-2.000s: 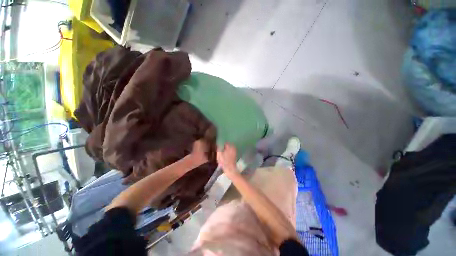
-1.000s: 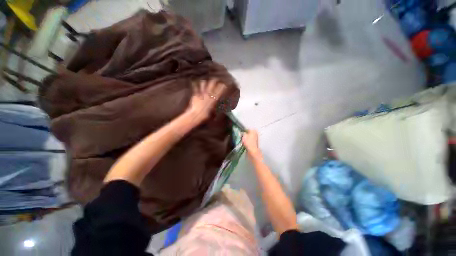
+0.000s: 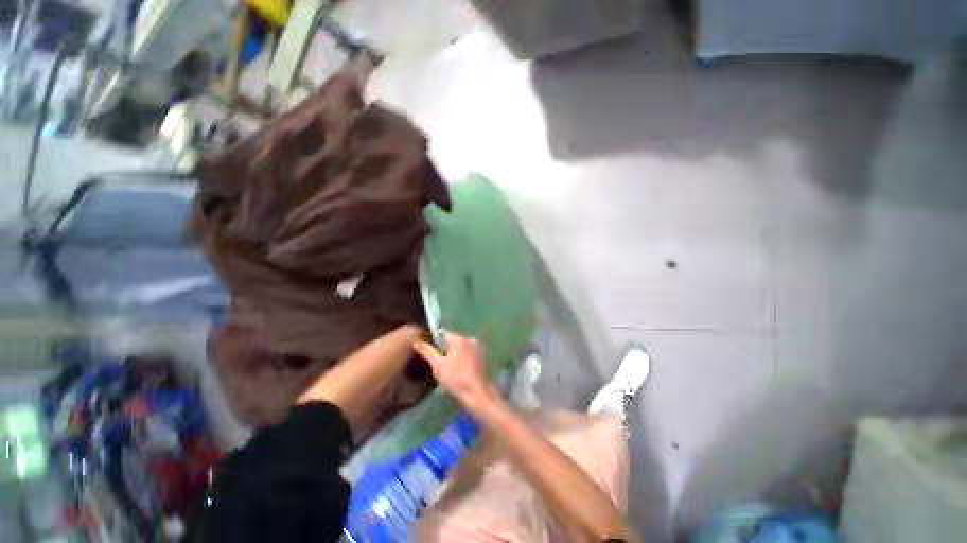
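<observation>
A big heap of brown garments (image 3: 318, 212) bulges out of a green woven sack (image 3: 482, 265) at centre left. A small white label (image 3: 350, 284) shows on the brown cloth. My right hand (image 3: 458, 364) is closed on the sack's rim at its near side. My left hand (image 3: 408, 345) is beside it at the rim, against the brown cloth; its fingers are partly hidden and blurred, so its hold cannot be told.
A blue slatted basket (image 3: 408, 483) stands below the sack, near my pink apron (image 3: 530, 467). Blue-grey cloth (image 3: 138, 249) lies at the left. Pale bins (image 3: 806, 27) stand at the top. A pale container (image 3: 901, 477) and blue plastic (image 3: 769, 525) are at the lower right.
The left hand has moved from on top of the brown heap down to the sack's rim, close to the right hand. The view has shifted; the sack's green side and the blue basket show more.
</observation>
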